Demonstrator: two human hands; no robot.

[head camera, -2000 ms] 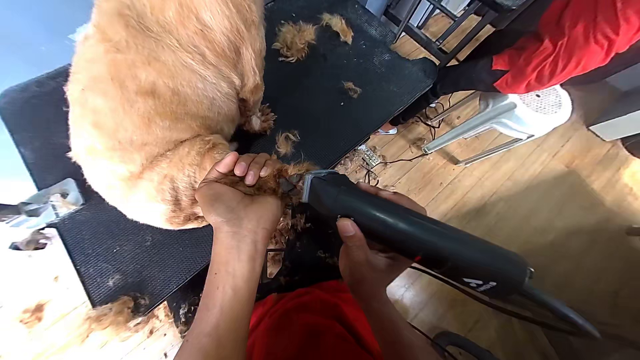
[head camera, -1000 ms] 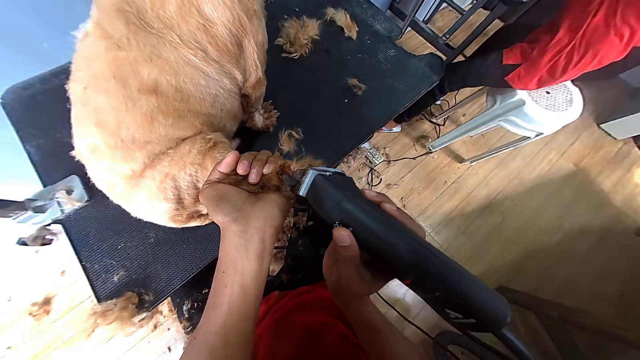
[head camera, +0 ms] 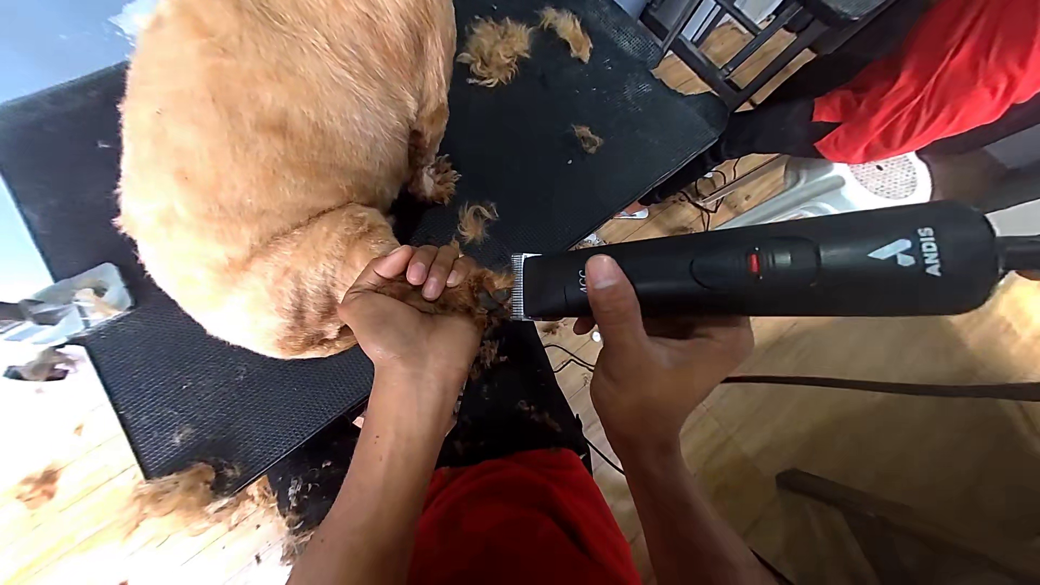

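A dog with short golden fur (head camera: 276, 146) is on the black ribbed grooming table (head camera: 219, 406), its head out of view. My left hand (head camera: 414, 317) is closed around one of its legs just behind the paw (head camera: 490, 299), whose dark pads face my right side. In my right hand (head camera: 650, 357) lies a black Andis electric clipper (head camera: 756, 264), thumb on top near the blade. The metal blade (head camera: 518, 286) is right at the paw; whether it touches is unclear. Another paw (head camera: 435, 180) rests farther up the table.
Fur clumps (head camera: 496, 50) lie on the table and more fur (head camera: 183, 491) below its near edge. A clear plastic container (head camera: 77, 301) is at the left. The clipper's cord (head camera: 877, 386) runs right. Beyond the table are a white plastic stool (head camera: 877, 179) and a person in red (head camera: 934, 81).
The clipper has swung from slanting down to the right to nearly level, its switch side now facing up. My left hand keeps its hold on the leg.
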